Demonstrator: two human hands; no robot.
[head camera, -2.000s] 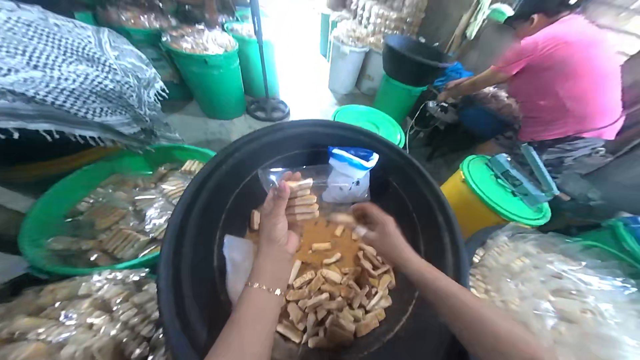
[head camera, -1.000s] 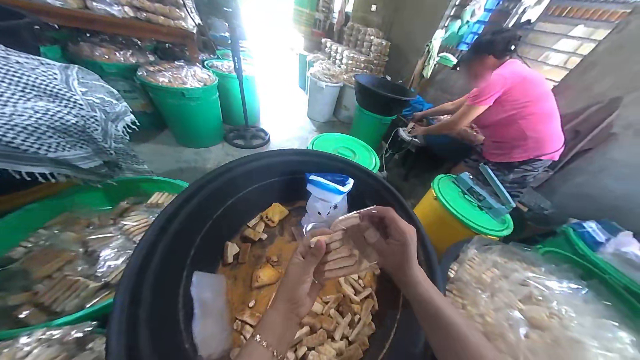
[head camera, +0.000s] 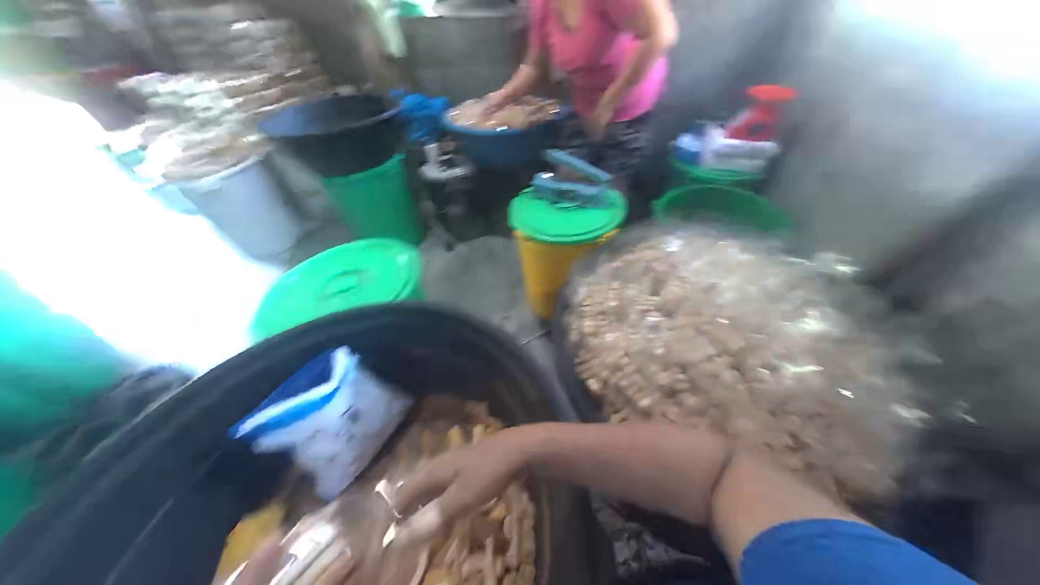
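The view is blurred. At the bottom edge my left hand (head camera: 280, 562), partly cut off, holds a clear plastic bag (head camera: 345, 532) with light bread-like sticks in it. My right hand (head camera: 467, 479) reaches in from the right, palm down, its fingers at the bag's edge. Both hands are inside a large black tub (head camera: 175, 455). Loose bread-like sticks (head camera: 508, 528) lie under and beside my right hand. A white plastic bag with a blue rim (head camera: 345, 422) stands beyond my hands against the tub's inner side.
Right of the tub is a large heap of bagged pieces (head camera: 715, 341). Ahead stand a green-lidded bucket (head camera: 345, 280) and a yellow bucket (head camera: 548, 264) bearing a blue-grey sealer-like device (head camera: 573, 183). Farther off, a person in pink (head camera: 605, 57) has a hand in a blue basin (head camera: 504, 146).
The view has swung far to the right. The co-worker, seated or bent over before, now appears more upright at the basin. The clear bag stays with my hands, lower in view.
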